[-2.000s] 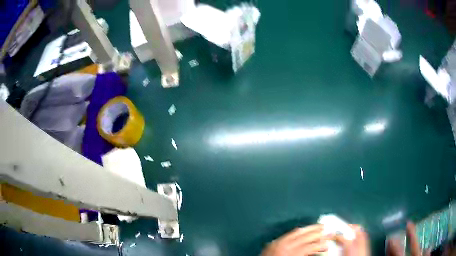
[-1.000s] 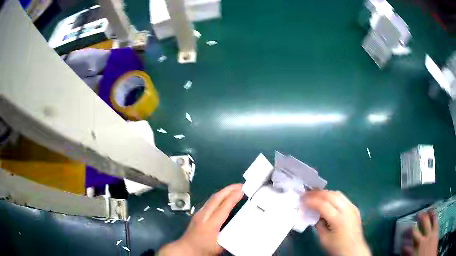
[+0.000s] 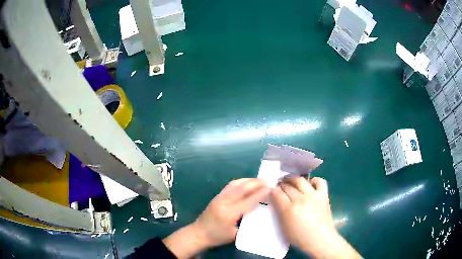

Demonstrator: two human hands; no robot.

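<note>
A small white folding carton [image 3: 263, 232] lies in front of me at the bottom centre, its flaps standing open at the far end. My left hand [image 3: 230, 212] holds its left side, fingertips at the mouth. My right hand [image 3: 304, 207] lies over its right side, with fingers bent at the mouth between the flaps. The hands hide the inside of the carton, so I cannot tell what is in it.
A closed carton [image 3: 401, 152] stands at the right. Open cartons [image 3: 349, 30] are at the upper right, beside a carton stack [image 3: 448, 76]. Pale metal legs [image 3: 81, 116], a yellow tape roll [image 3: 121, 106] and white boxes [image 3: 167, 20] are at the left. Paper scraps lie about.
Both hands have moved closer together over the carton mouth, and the carton is turned more upright in view. The other person's hand at the lower right is gone from view.
</note>
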